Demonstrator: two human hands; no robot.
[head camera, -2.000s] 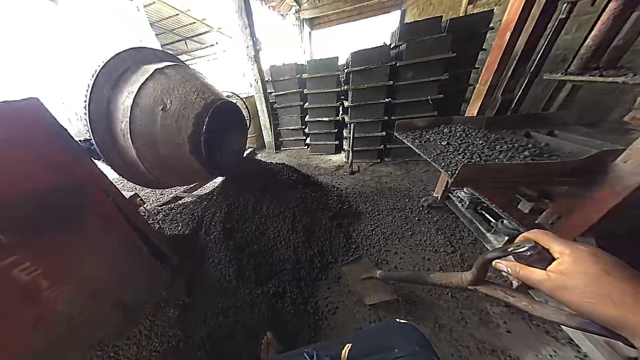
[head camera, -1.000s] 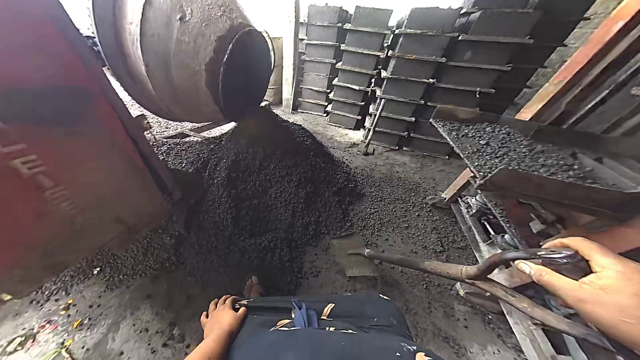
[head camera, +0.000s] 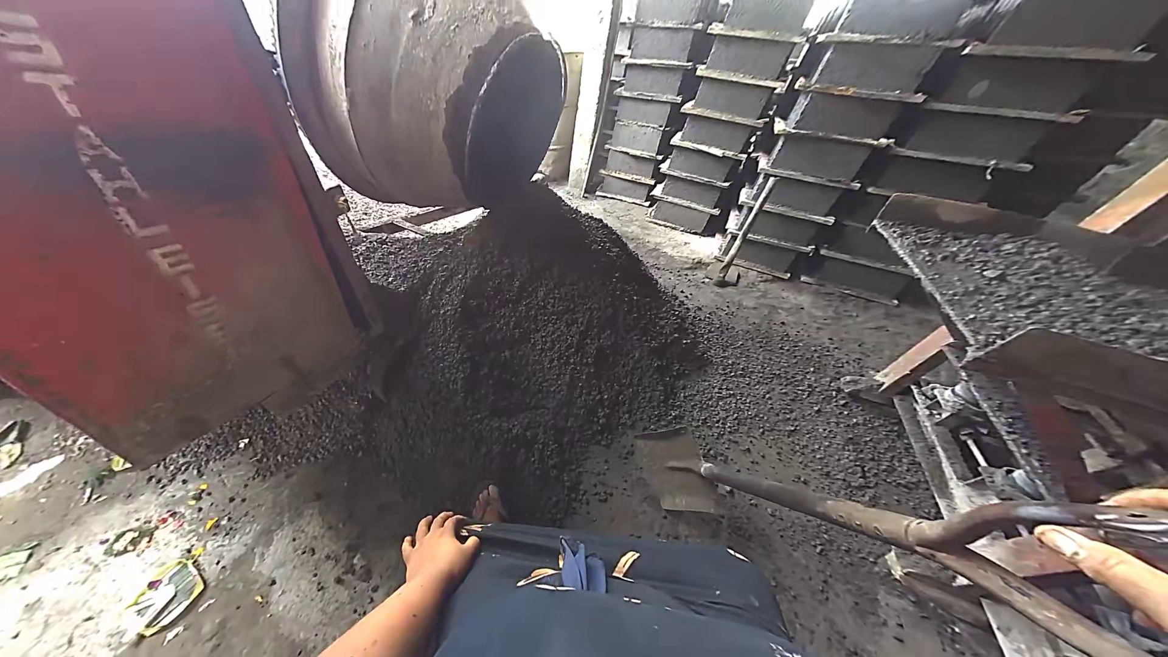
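Observation:
At the right edge, my right hand (head camera: 1109, 552) is closed around the handle end of a shovel (head camera: 812, 505); part of that hand is cut off by the frame. The shovel's flat metal blade (head camera: 677, 470) lies on the floor at the foot of a heap of dark, gravelly mix (head camera: 538, 338). My left hand (head camera: 441, 546) rests on the dark blue cloth (head camera: 620, 602) over my leg, holding nothing, its fingers slightly spread. A bare foot (head camera: 488, 504) shows just beyond it, at the heap's edge.
A drum mixer (head camera: 392, 100) tilts its mouth over the heap, beside a red metal housing (head camera: 155, 210). Stacked grey blocks on boards (head camera: 812, 173) stand behind. On the right, a metal tray of gravelly mix (head camera: 1068, 283) sits above a machine frame (head camera: 967, 456). Leafy scraps (head camera: 169, 593) litter the left floor.
My left hand, not seen two seconds ago, came into view on my leg and stays there. The shovel remains in my right hand. The view has tilted down and turned.

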